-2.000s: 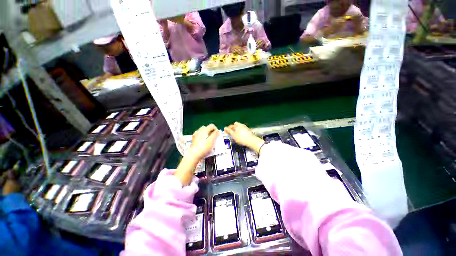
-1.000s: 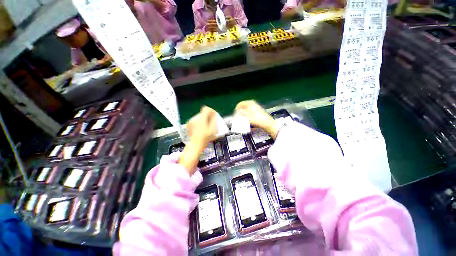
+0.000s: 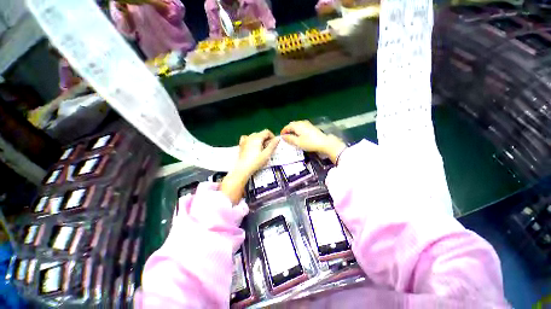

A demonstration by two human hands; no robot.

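My left hand (image 3: 257, 151) and my right hand (image 3: 308, 139) meet fingertip to fingertip over the back row of a clear blister tray (image 3: 244, 217). Both pinch a whitish printed label (image 3: 286, 152) between them. The left label strip (image 3: 145, 105) curves down to my left hand; whether the pinched label is still part of it is hidden. Phones with whitish labels on their screens lie in the tray's pockets, such as the phone (image 3: 280, 250) in the front row. My sleeves cover some pockets.
A second label strip (image 3: 406, 84) hangs at the right, beside my right sleeve. Stacked filled trays stand at left (image 3: 75, 199) and right (image 3: 501, 96). The green bench (image 3: 241, 114) has a pale line. People in pink smocks (image 3: 154, 27) work across the line with yellow parts (image 3: 305, 40).
My hands were apart with a whitish piece at each; now they have come together on one label. The left strip now bends towards my left hand. The whole view has shifted right.
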